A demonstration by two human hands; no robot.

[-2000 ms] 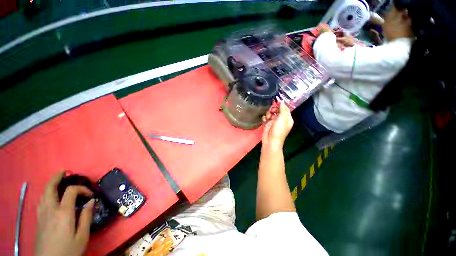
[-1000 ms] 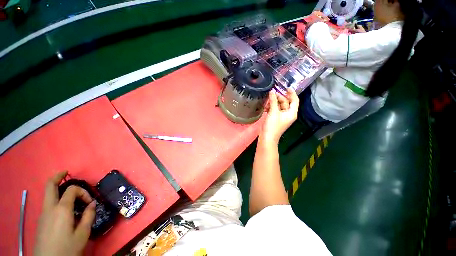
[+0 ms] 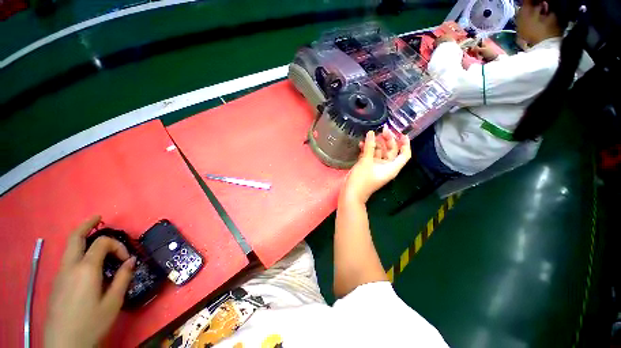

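Note:
The black device body (image 3: 144,280) lies on the red mat at the lower left. My left hand (image 3: 88,282) holds it, thumb and fingers around its left side and top. The rear cover (image 3: 171,253), a flat black rounded rectangle with pale marks, lies touching or close to the body's right side. My right hand (image 3: 381,160) is raised beside the grey-brown cylinder (image 3: 338,139) with the black ribbed top, palm partly up, fingers curled near the clear plastic trays (image 3: 419,109). Whether its fingertips pinch something small cannot be told.
A thin silver-pink tool (image 3: 238,181) lies on the right mat (image 3: 272,122). A long metal strip (image 3: 32,292) lies at the far left. The green conveyor belt and its pale rail (image 3: 184,102) run behind. A person in white (image 3: 504,88) sits at right near a white fan (image 3: 488,13).
My right hand has come up from beside the cylinder's base, and its palm has turned more upward. My left hand stays on the body. The view has shifted slightly.

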